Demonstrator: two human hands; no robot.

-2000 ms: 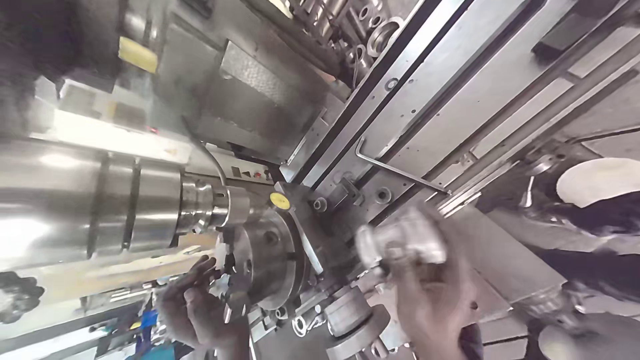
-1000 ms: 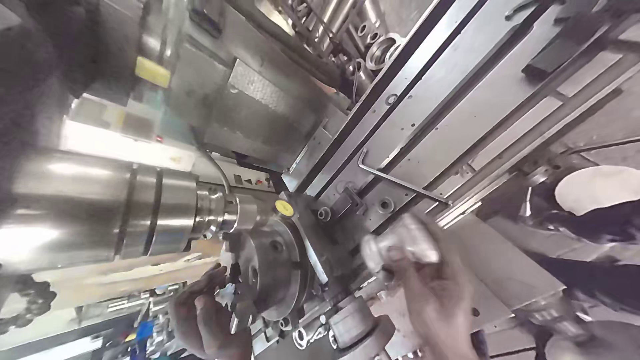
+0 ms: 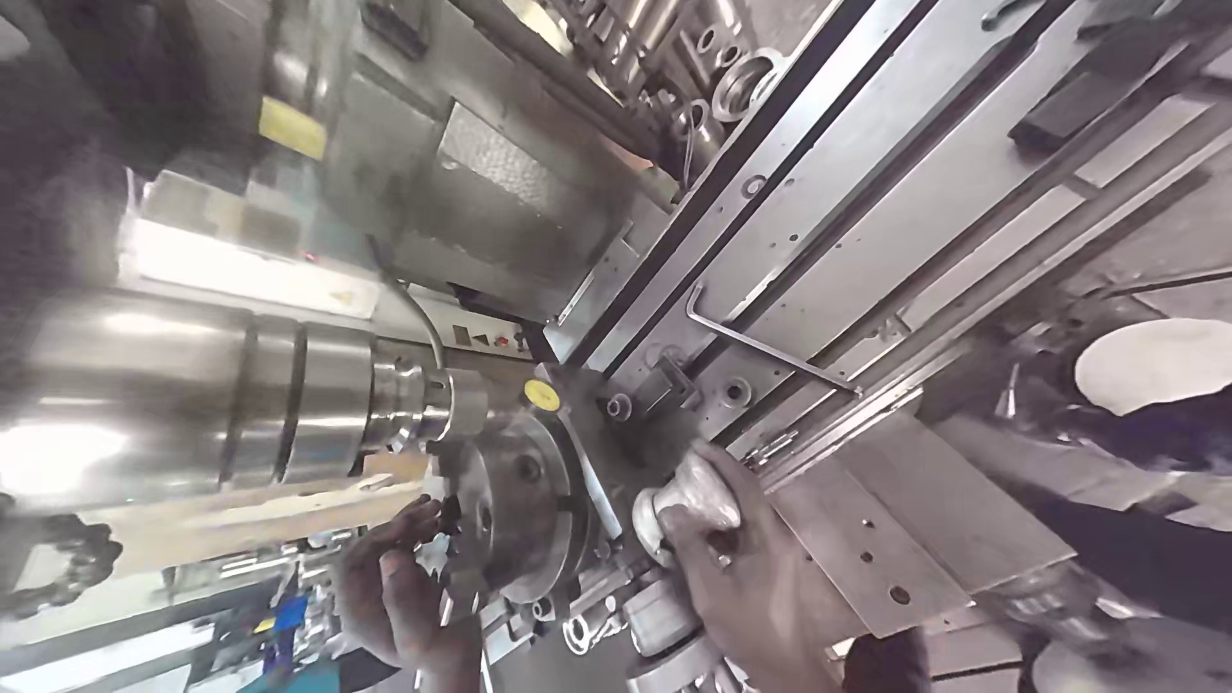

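A round metal chuck (image 3: pixel 520 500) stands low in the middle of the head view, facing the machine's large steel spindle (image 3: pixel 192 395). At the chuck's jaws, on its left side, is my left hand (image 3: pixel 395 577), fingers curled; whether it grips a jaw or a part there cannot be told. My right hand (image 3: pixel 741 568) is closed around a pale, shiny flanged metal knob or handle (image 3: pixel 688 505), to the right of the chuck. A yellow round tag (image 3: pixel 542 395) sits on the dark block behind the chuck.
A hex key (image 3: pixel 770 348) lies across the slotted machine table (image 3: pixel 828 241). Metal rings and shafts (image 3: pixel 741 87) are piled at the top. Flat metal plates (image 3: pixel 924 520) are at the lower right, beside what looks like another person's dark clothing (image 3: pixel 1136 549). A cable hangs near the spindle.
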